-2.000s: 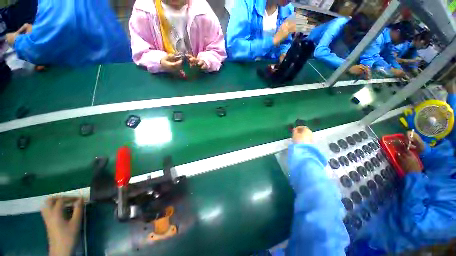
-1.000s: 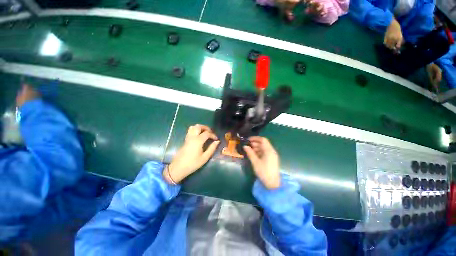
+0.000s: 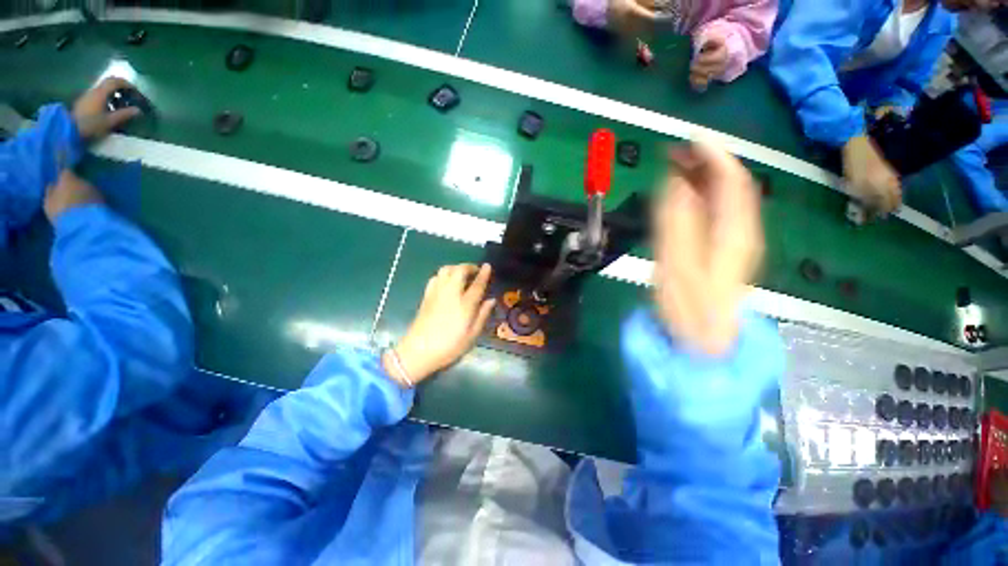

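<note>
The black press fixture stands on the green bench against the belt's white rail. Its red handle is upright on a metal lever. A round black part lies in the orange locating nest at the fixture's front. My left hand rests at the nest's left side, fingertips near the fixture base; whether it holds anything is hidden. My right hand is raised to the right of the fixture and blurred; a dark spot shows at its fingertips, but I cannot tell if it holds something.
The green belt beyond the fixture carries several black parts. A clear blister tray with rows of round black parts lies at right, with a red bin at its edge. A neighbouring worker's arms are at left; other workers sit opposite.
My right hand has moved from the nest up and to the right. A round black part now shows in the orange nest. My left hand stays beside it. The neighbour's hand reached onto the belt.
</note>
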